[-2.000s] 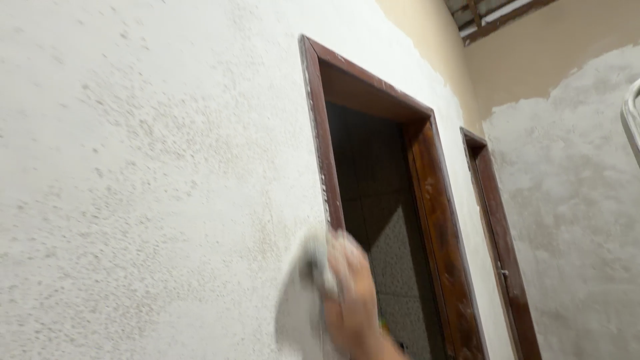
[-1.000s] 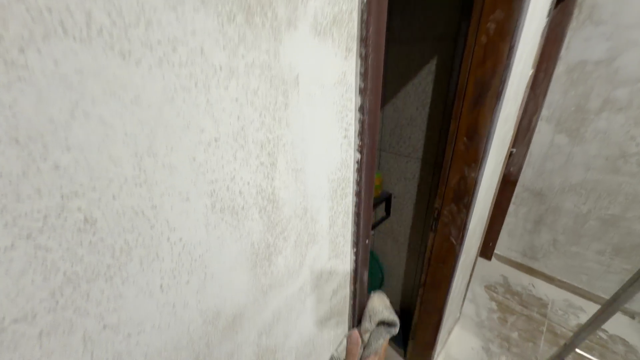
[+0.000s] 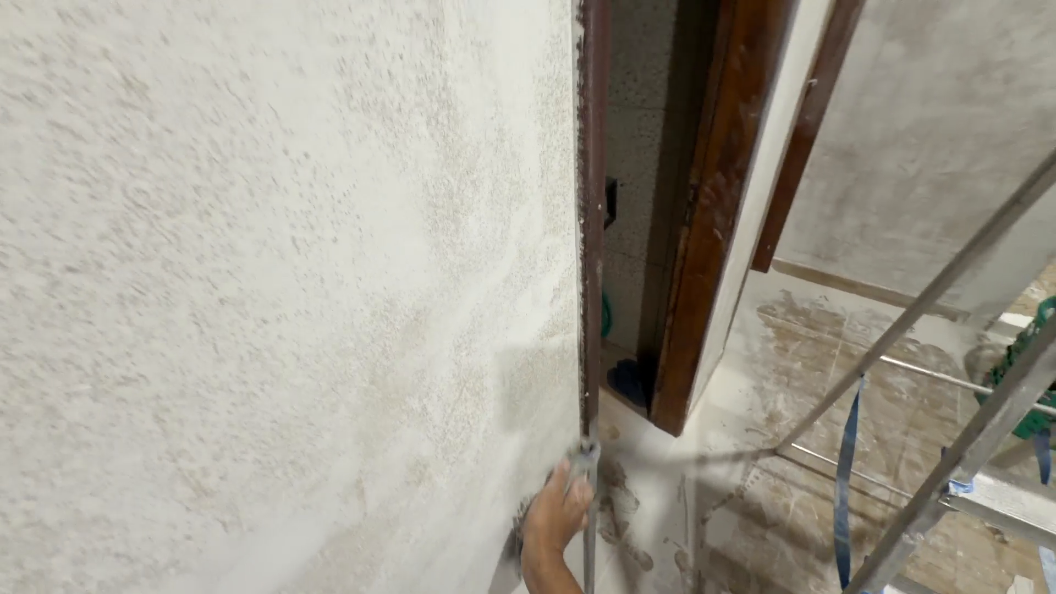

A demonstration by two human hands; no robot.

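My right hand (image 3: 558, 507) is low in the head view, its fingers closed around a greyish cloth (image 3: 584, 459), which is partly hidden by the fingers and slightly blurred. The cloth touches the lower part of the dark reddish-brown wooden door frame (image 3: 592, 206), at the edge of the white, speckled plaster wall (image 3: 289, 247). Rough whitish residue runs along the seam between frame and wall. My left hand is out of view.
At the right, a metal stepladder (image 3: 932, 285) with blue straps (image 3: 847, 487) stands on a floor (image 3: 825, 330) smeared with whitish dust. Behind it is a green basket (image 3: 1027, 371). Past the doorway's other jamb (image 3: 709, 206), dark blue footwear (image 3: 629, 381) lies inside.
My right hand has moved down along the door frame with the cloth, from near mid-height to low on it. The view has tilted down, bringing the ladder and floor into sight.
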